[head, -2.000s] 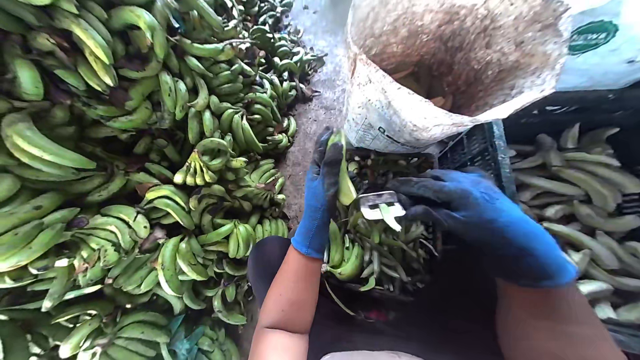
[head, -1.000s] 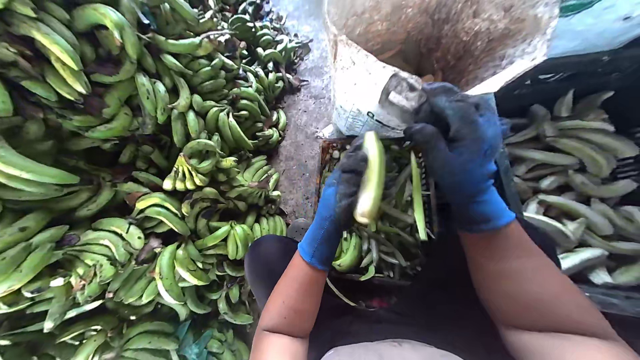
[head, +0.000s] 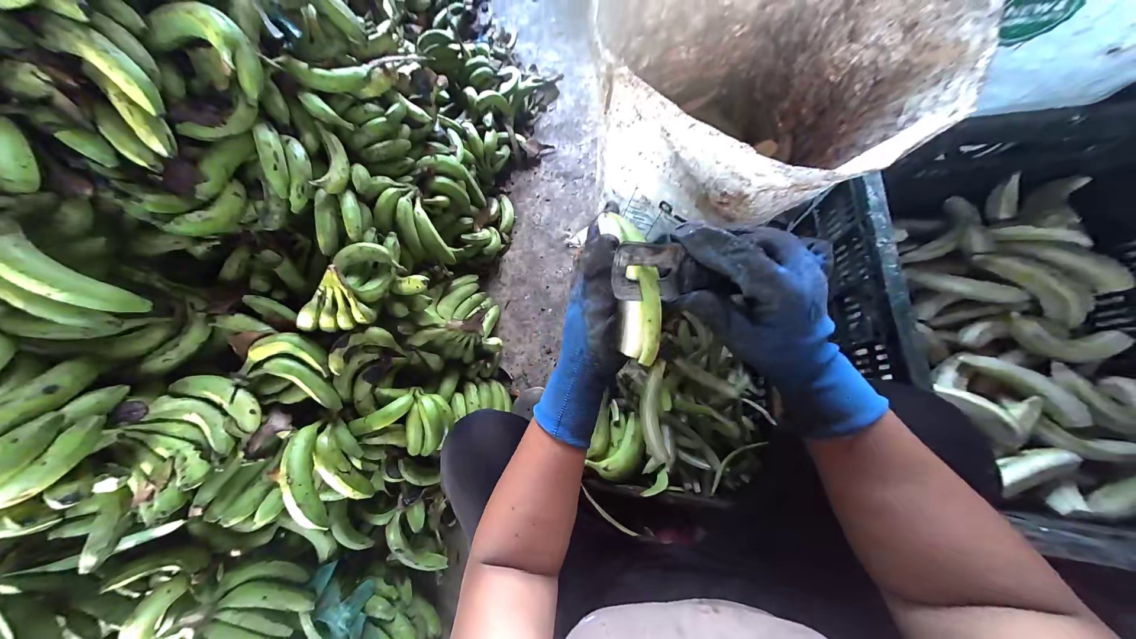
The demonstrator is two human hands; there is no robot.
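Observation:
My left hand (head: pixel 596 311), in a blue and dark coated glove, holds a partly peeled green plantain (head: pixel 632 330) upright over a crate. In my right hand (head: pixel 763 302), gloved alike, is a peeler (head: pixel 628 277) with a wide metal head, which lies against the plantain. A strip of green peel (head: pixel 650 311) comes through the peeler's head and hangs down along the fruit. Beneath both hands are loose peels (head: pixel 701 404) and a few green plantains (head: pixel 619 448). My left fingers are partly hidden behind the fruit.
A large heap of green plantain bunches (head: pixel 293 373) covers the floor at the left. Straight ahead stands an open, stained woven sack (head: pixel 710 169). At the right, a dark plastic crate (head: pixel 887 266) holds many peeled plantains (head: pixel 1047 293). A strip of concrete floor (head: pixel 541 240) runs beside the heap.
The peeler, raised off the fruit one second ago near the sack, is now against the plantain. My right hand has come down and left, and a peel strip now passes through the peeler.

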